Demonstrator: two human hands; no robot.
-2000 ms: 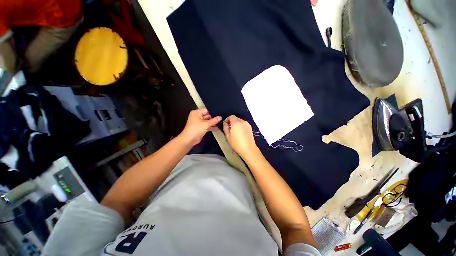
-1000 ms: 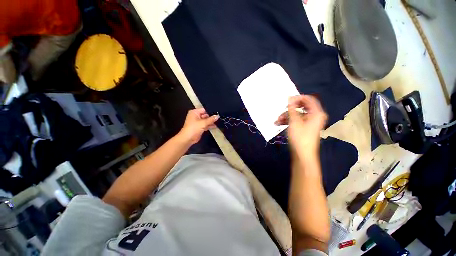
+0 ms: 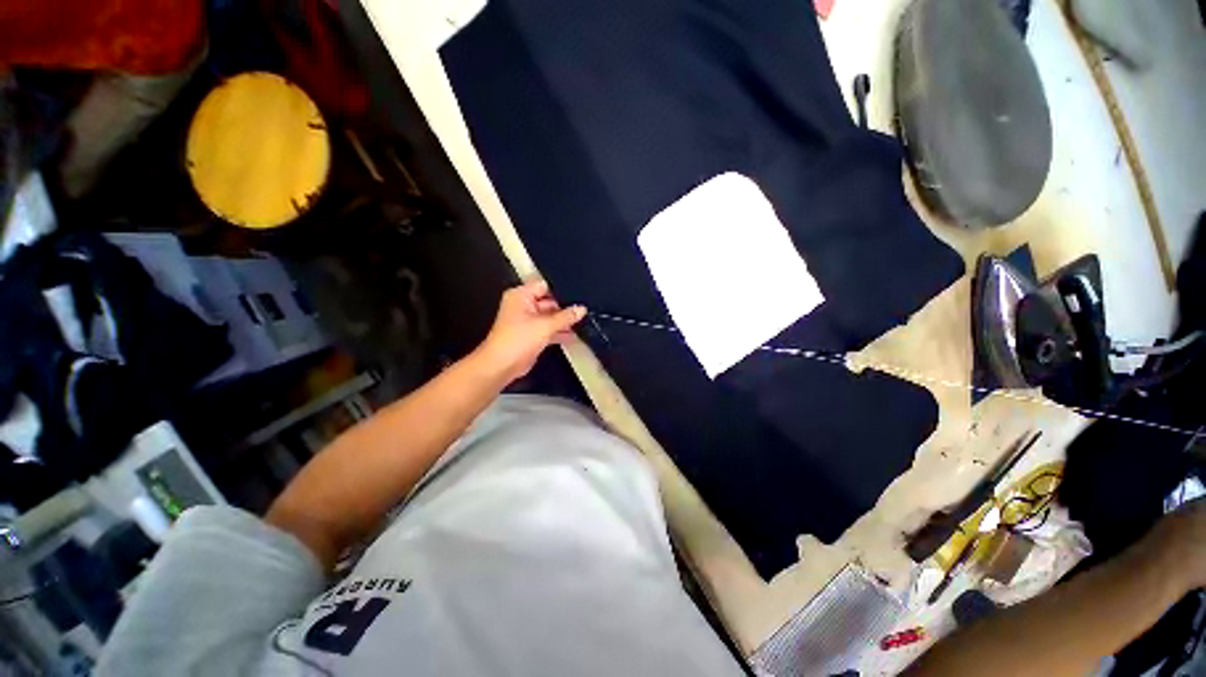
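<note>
The navy-black jacket panel (image 3: 595,146) lies flat on the pale table. A white pocket piece (image 3: 731,271), rounded at the top, lies on it. My left hand (image 3: 540,321) is at the panel's near edge, thumb and fingertips pinched on one end of a pale thread. The thread (image 3: 807,353) runs taut from there across the white piece and panel to the right rim. My right forearm (image 3: 1071,602) reaches to the right rim, where the hand is cut off. No needle can be made out.
The iron (image 3: 1025,331) stands right of the panel, below a grey oval pad (image 3: 976,113). Dark shears (image 3: 972,499) and a yellow item (image 3: 1038,492) lie nearer me. A yellow stool (image 3: 258,150) and a seated person's orange clothing (image 3: 99,33) are upper left.
My right hand has moved from beside my left, over the white piece, and out past the right rim. The loose, curled thread is now straight and taut. My left hand has stayed in place.
</note>
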